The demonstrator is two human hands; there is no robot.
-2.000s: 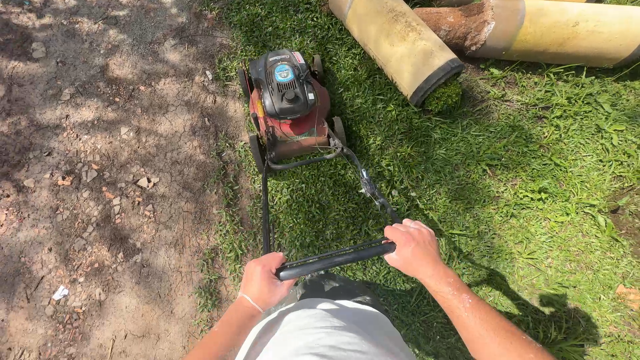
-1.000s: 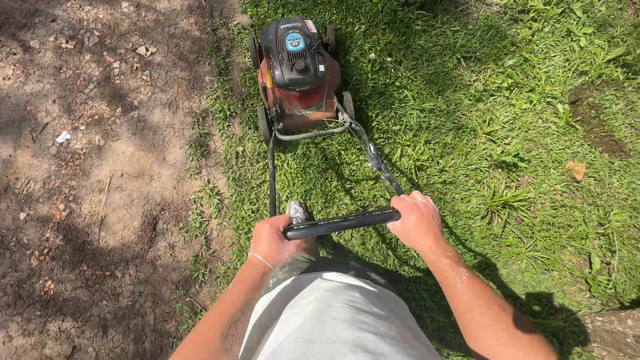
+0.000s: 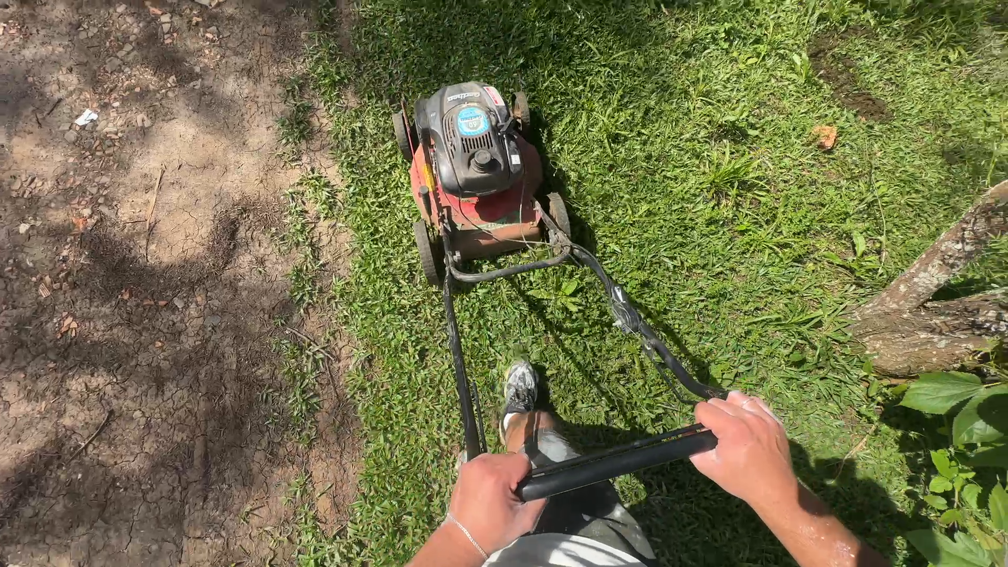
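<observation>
A walk-behind lawn mower with a red deck and a black engine cover (image 3: 472, 146) stands on the grass ahead of me, near the edge of the dirt. Its black padded handlebar (image 3: 618, 463) crosses in front of my body, slightly tilted, the right end higher in view. My left hand (image 3: 494, 500), with a thin bracelet at the wrist, grips the bar's left end. My right hand (image 3: 744, 445) is closed round its right end. Cables run along the right handle tube (image 3: 630, 315).
Cracked bare dirt (image 3: 197, 354) with small stones lies on the left. At the right stand a tree trunk (image 3: 913, 335) and a leafy plant (image 3: 945, 504). An orange-brown chunk (image 3: 824, 137) lies in the grass. My shoe (image 3: 520, 386) is behind the mower.
The large tubes seen at the top two seconds ago are out of view, and the tree trunk has come into view at the right. Both hands stay on the handlebar.
</observation>
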